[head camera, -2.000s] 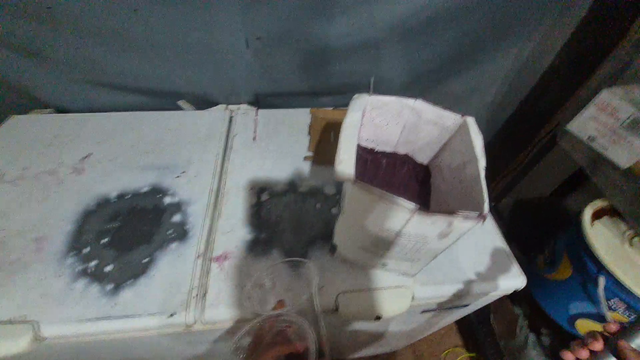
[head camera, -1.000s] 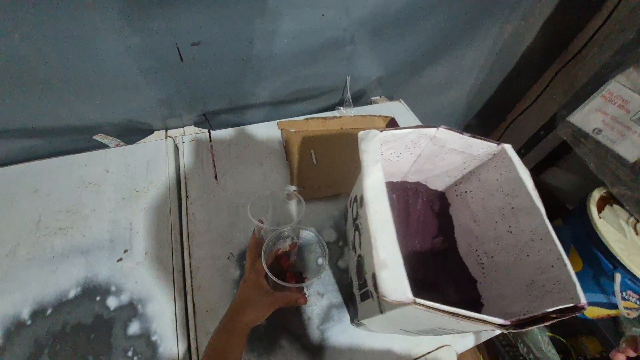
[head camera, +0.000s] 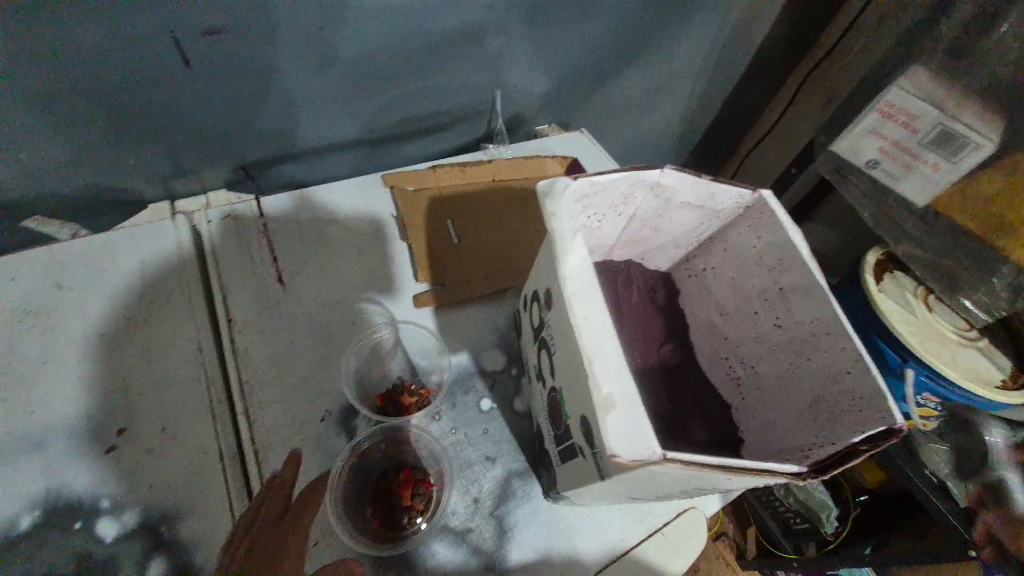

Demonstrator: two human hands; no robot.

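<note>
Two clear plastic cups, the farther cup (head camera: 398,372) and the nearer cup (head camera: 390,490), stand one behind the other on the white lid (head camera: 304,264), each with red and dark pieces inside. My left hand (head camera: 276,524) is just left of the nearer cup, fingers apart, holding nothing. Right of the cups is a white cardboard box (head camera: 572,400) with printing, its top uncovered and a dark purple mass (head camera: 656,344) inside. At the right edge my right hand (head camera: 996,520) is blurred; whether it holds the shiny thing near it, I cannot tell.
Behind the cups lies a brown cardboard piece (head camera: 480,224), partly under the box's shadow. A grey sheet (head camera: 336,88) hangs behind the lid. To the right are a blue bucket with a cream lid (head camera: 920,320) and a printed carton (head camera: 912,132). A seam crosses the lid at left.
My left hand has let go of the cups, which it held above the lid one second ago. The view has moved nearer to the box.
</note>
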